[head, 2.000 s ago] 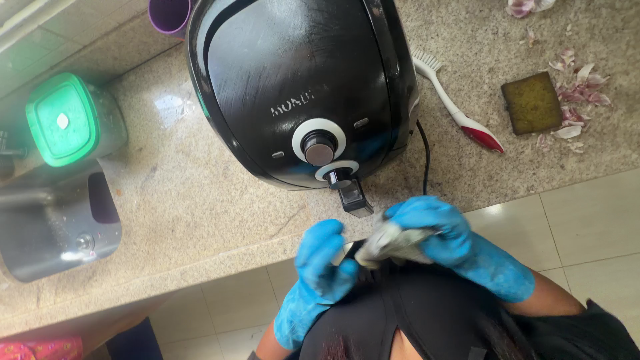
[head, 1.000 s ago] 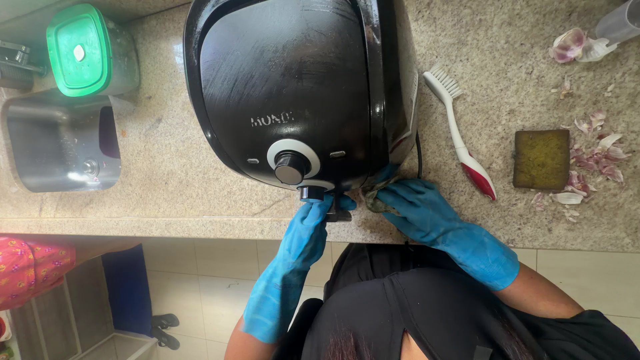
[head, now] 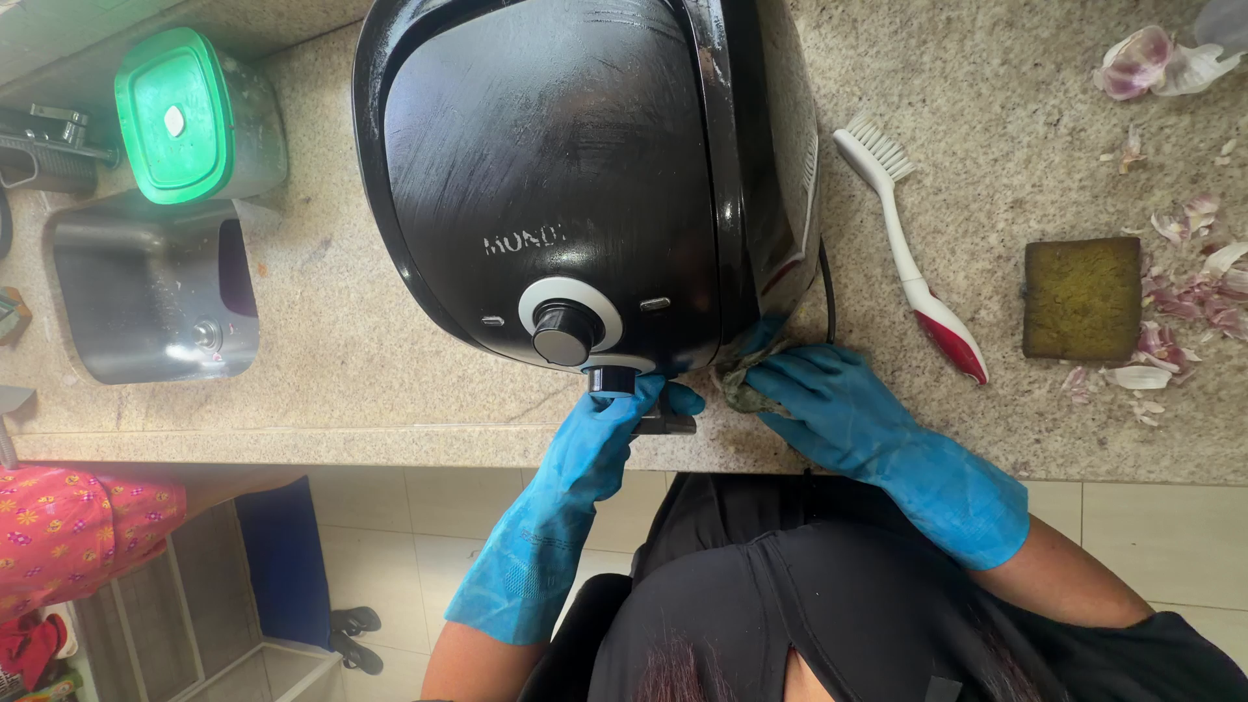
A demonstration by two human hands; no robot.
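Observation:
A black air fryer (head: 546, 146) with two front knobs stands on the speckled stone counter. My left hand (head: 595, 439), in a blue rubber glove, is at its lower front, with fingers around the drawer handle (head: 666, 419); part of the grip is hidden under the lower knob. My right hand (head: 838, 409), gloved too, presses a crumpled greyish-green cloth (head: 746, 385) against the fryer's lower right side. To the right lie a white and red scrub brush (head: 902, 229), bristles toward the back, and a worn olive-brown sponge (head: 1082, 297).
Garlic skins (head: 1199, 302) are scattered around the sponge, with a garlic bulb piece (head: 1136, 63) farther back. At left are a steel sink (head: 146, 292) and a green-lidded container (head: 175, 117). The fryer's black cord (head: 829, 292) runs beside its right side. Pink patterned fabric (head: 78, 531) hangs below the counter.
Two seconds ago both hands held the cloth in front of the fryer. My left hand has since gone to the handle, and my right hand has brought the cloth to the fryer's side.

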